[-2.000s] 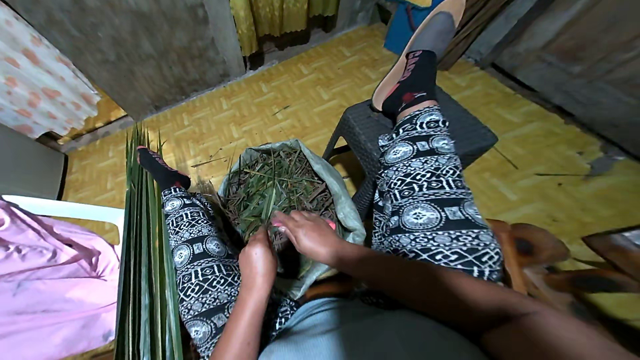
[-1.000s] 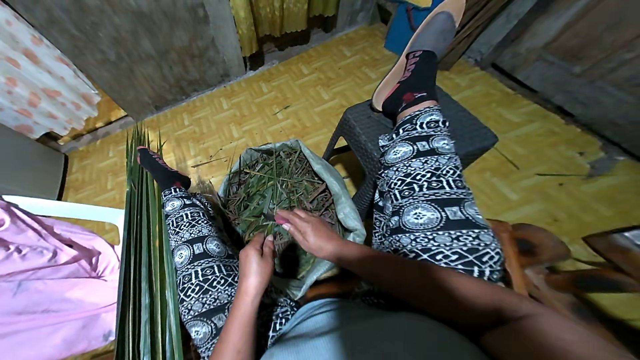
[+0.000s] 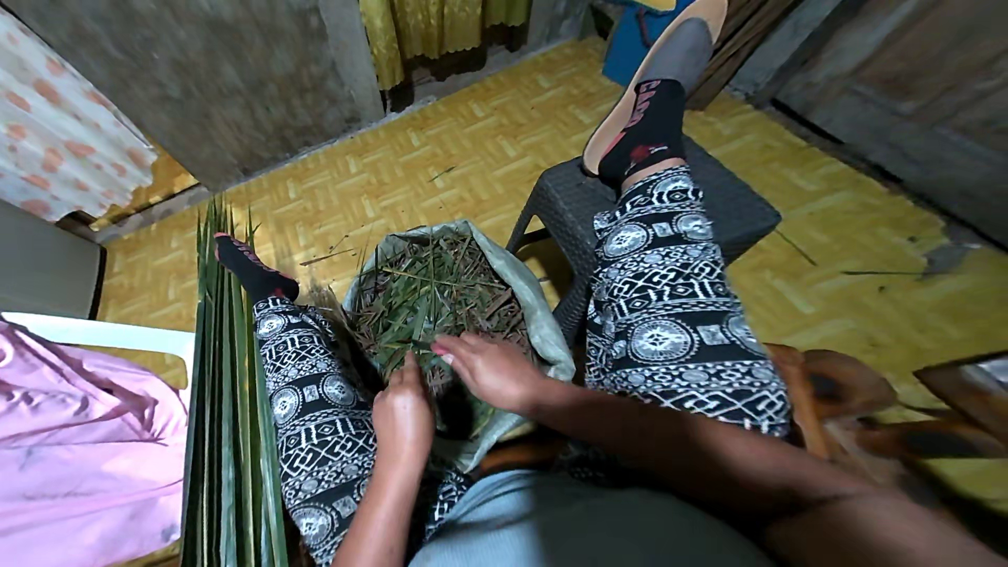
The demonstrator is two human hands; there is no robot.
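My left hand [image 3: 404,409] is over the near left part of an open woven sack [image 3: 539,315], its fingers pointing up and partly curled. Just to its right, my right hand [image 3: 492,370] reaches in from the right, thumb and fingers close together at a small dark item [image 3: 423,345] too small to identify. Green and brown leaf cuttings [image 3: 441,283] fill the sack between my legs. Whether my left fingers hold a leaf strip cannot be made out. A bundle of long green palm leaves [image 3: 228,394] lies along my left leg.
My right foot rests on a dark woven-pattern stool [image 3: 567,213]. A white plastic chair [image 3: 118,335] with pink cloth [image 3: 87,441] stands at left. Wooden furniture [image 3: 843,386] is at right. A blue container [image 3: 626,47] stands at the back. Leaf scraps lie on the yellow floor [image 3: 441,126].
My two hands were nearly together over the sack two seconds ago; they are now a little farther apart. My legs and the leaf bundle have stayed in place.
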